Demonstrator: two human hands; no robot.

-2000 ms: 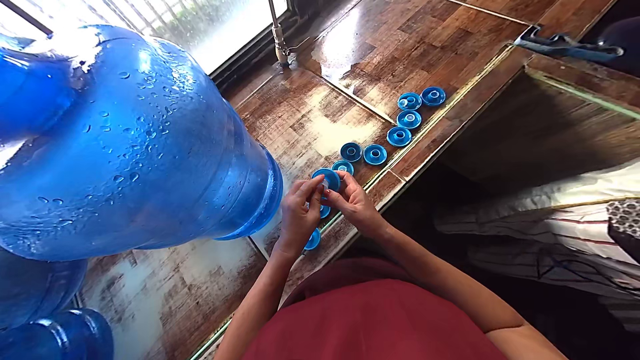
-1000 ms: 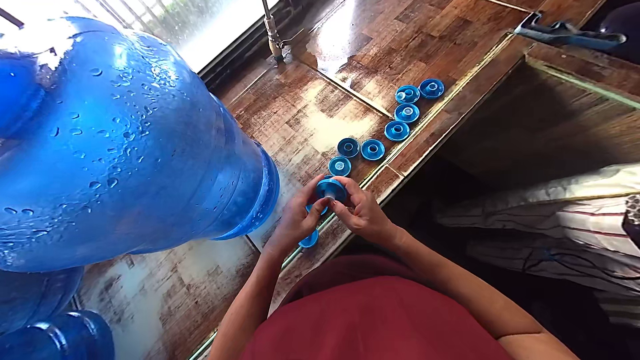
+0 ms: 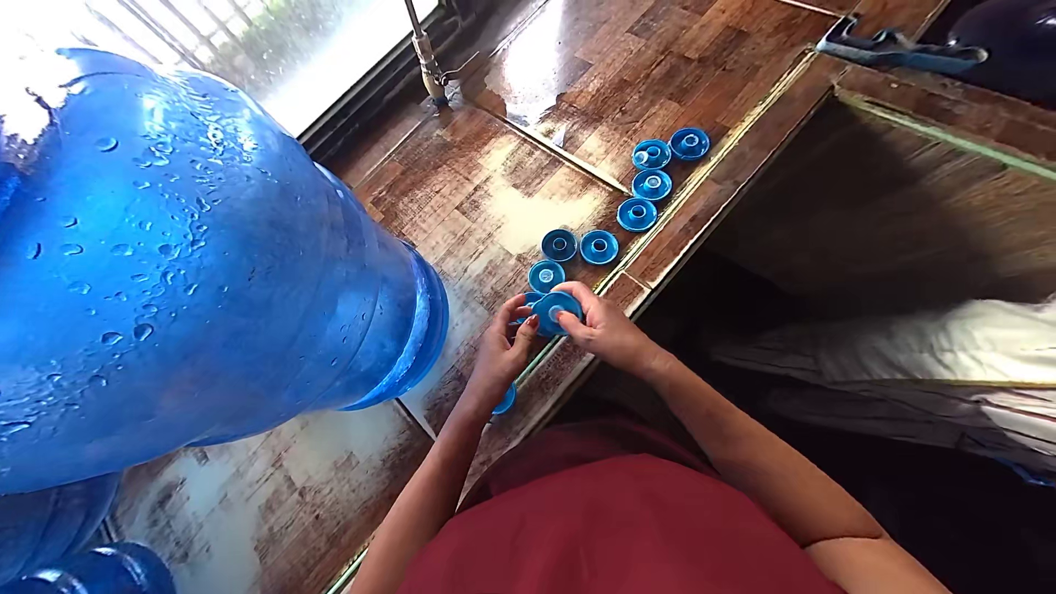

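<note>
A blue plastic bottle cap [image 3: 558,313] is pinched between the fingers and thumb of my right hand [image 3: 612,330], its inner side with a pale centre facing up. My left hand [image 3: 505,346] touches the cap's left edge with its fingertips; whether it grips is hard to tell. Partly covered by the left fingers, another blue cap lies just behind. More caps stretch in an uneven row toward the upper right, among them one nearby [image 3: 546,276] and one at the far end [image 3: 690,144]. A further cap [image 3: 505,400] shows beside my left forearm.
A large blue water jug [image 3: 247,247] with droplets fills the left, with more jugs [image 3: 99,569] at the lower left. A metal tap-like fitting [image 3: 431,74] stands near the window. The worn wood-patterned counter [image 3: 487,190] ends at a raised edge; a dark-blue object [image 3: 899,51] rests at the upper right.
The held cap has turned so that its inner side faces up. My left fingers have shifted to its left edge, and my right thumb now lies on its centre.
</note>
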